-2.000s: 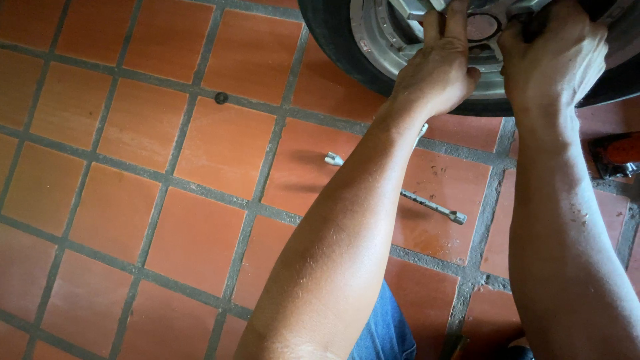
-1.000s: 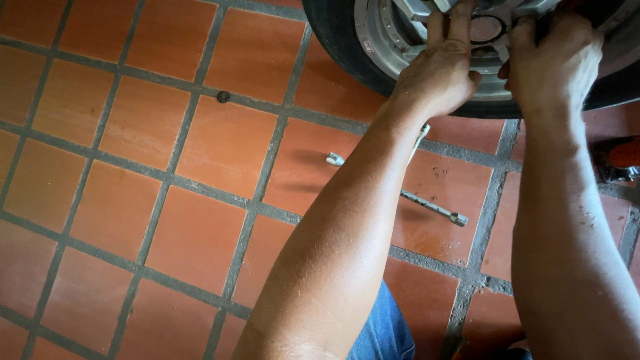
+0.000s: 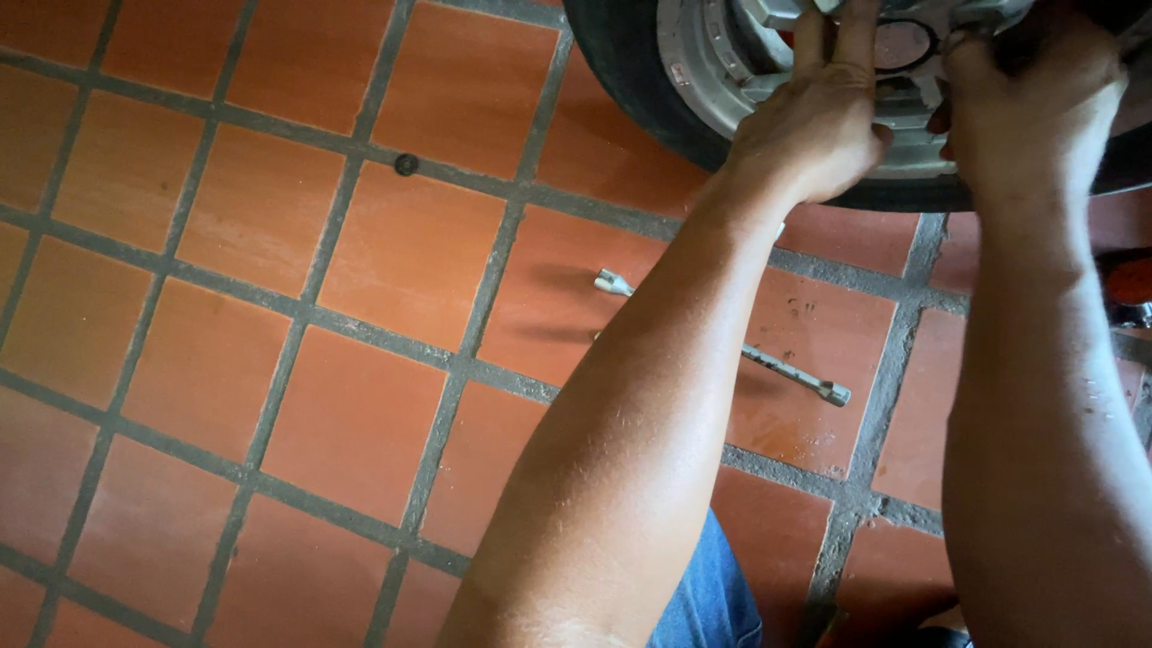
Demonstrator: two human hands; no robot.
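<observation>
At the top right is a car wheel with a silver alloy rim [image 3: 706, 72] and a black tyre [image 3: 621, 76]. My left hand [image 3: 810, 126] lies against the rim, two fingers stretched up beside the round hub opening [image 3: 903, 45]. Right of that opening, my right hand [image 3: 1030, 108] is at the rim with its fingers bent; its fingertips are partly hidden, and whether they grip anything is unclear. A metal cross-shaped lug wrench [image 3: 796, 373] lies on the floor under my left forearm, which covers its middle.
Terracotta floor tiles [image 3: 409, 252] with grey joints spread under everything. A small dark round piece [image 3: 406, 165] lies on a joint left of the wheel. A red and black object [image 3: 1129, 279], partly cut off, sits at the right edge. My knee in blue jeans [image 3: 711, 594] shows below.
My right hand has shifted slightly at the rim, its fingers changing their bend. My left hand stays at nearly the same place. The wrench and the dark round piece have not moved.
</observation>
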